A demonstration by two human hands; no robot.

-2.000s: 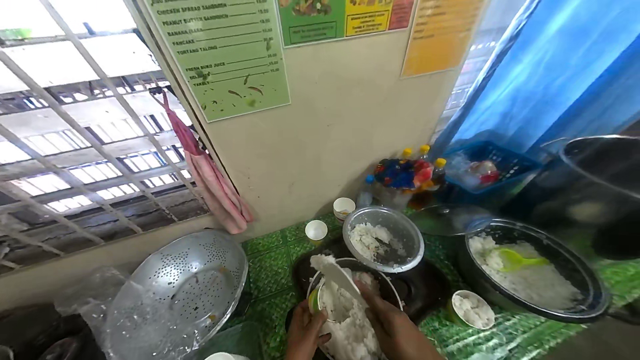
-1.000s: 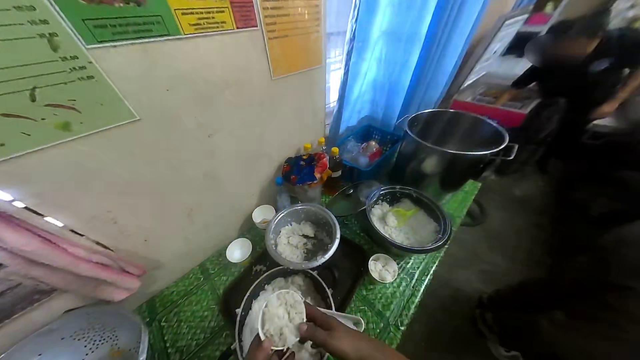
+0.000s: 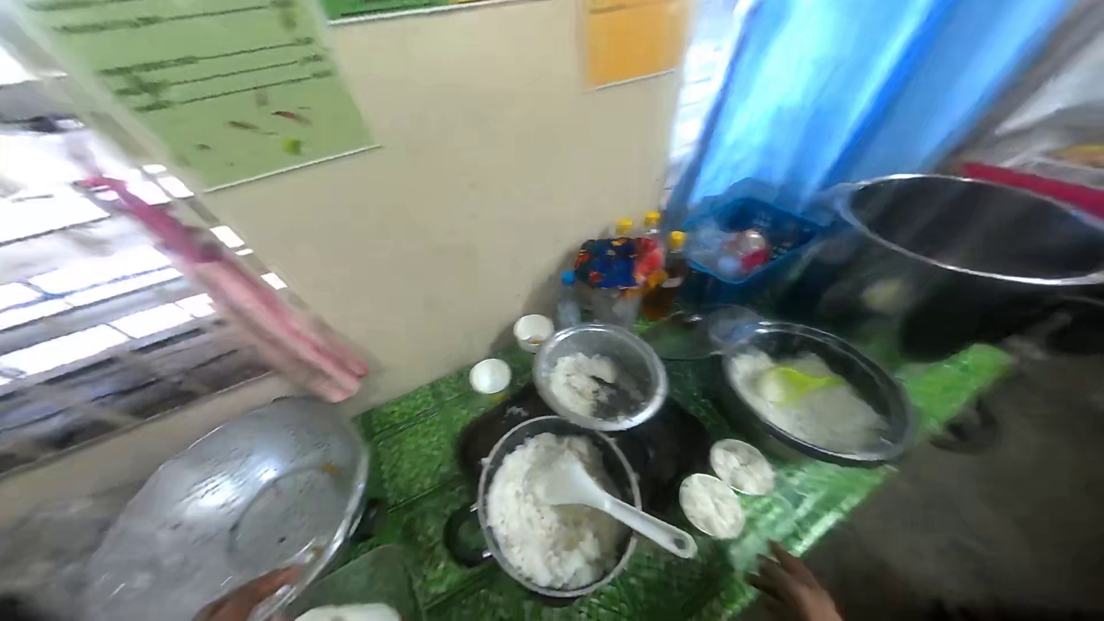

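My right hand (image 3: 792, 582) is at the lower right by the table edge, fingers apart, holding nothing. Two small bowls of rice, the nearer one (image 3: 711, 506) and the farther one (image 3: 743, 467), stand just beyond it. My left hand (image 3: 250, 595) is at the lower left, at the rim of a large metal colander (image 3: 293, 509); whether it grips the rim is unclear. Between the hands, a white rice paddle (image 3: 604, 500) rests on the rice in a pot (image 3: 488, 517). A white container top (image 3: 349, 613) shows at the bottom edge, right of my left hand.
Behind the pot stands a metal bowl with rice (image 3: 660, 392). A dark pot of rice (image 3: 901, 414) holds a green scoop (image 3: 798, 385). Two white cups (image 3: 490, 376) stand near the wall. Bottles (image 3: 662, 289), a blue basket (image 3: 733, 274) and a large metal pot (image 3: 966, 267) are farther back.
A second filled bowl now stands beside the first; a second ago it was in my hands over the pot. My hands have moved apart, and the paddle now lies on the rice. The view has swung left.
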